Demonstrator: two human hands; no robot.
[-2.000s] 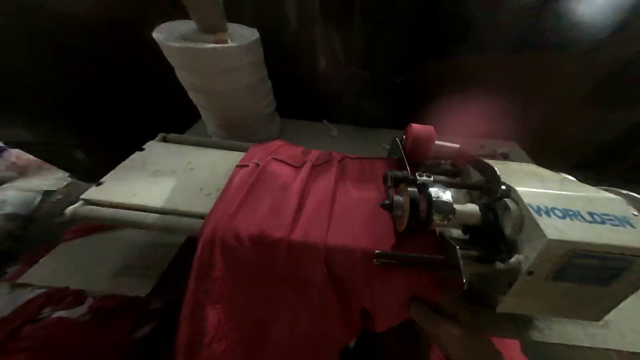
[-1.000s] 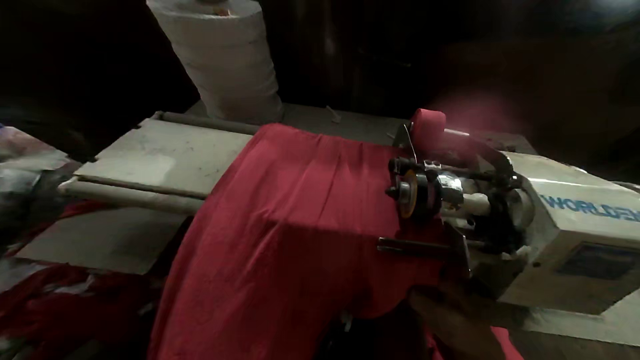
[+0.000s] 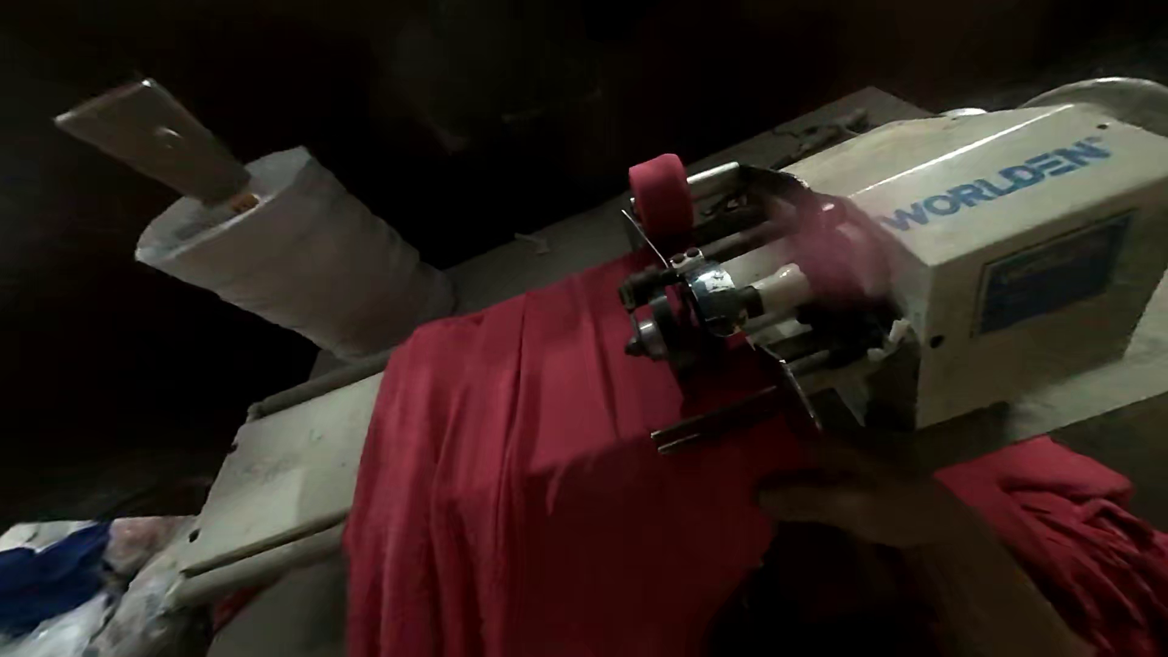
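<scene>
A Worlden sewing machine (image 3: 1022,237) reaches in from the right, its roller and guide assembly (image 3: 703,301) over red fabric (image 3: 538,438). The fabric drapes across a pale flat bed and hangs down toward me in folds. Near the lower right of the machine head, my right hand (image 3: 858,502) touches the fabric's right edge; it is dark, and its grip is unclear. A metal guide bar (image 3: 716,420) lies above the cloth just left of that hand. A small red roll (image 3: 662,196) sits on top of the machine's front. My left hand cannot be seen.
A large white wrapped cone (image 3: 301,246) stands behind the bed, with a flat piece sticking out of its top. The pale bed plate (image 3: 292,456) extends left. More red cloth (image 3: 1058,511) is heaped at the right. Blue and white cloth or bags (image 3: 73,575) lie lower left.
The view has tilted and shifted. The red fabric has changed its drape, showing more gathered folds at its left than a second ago. My right hand stays near the machine's front edge.
</scene>
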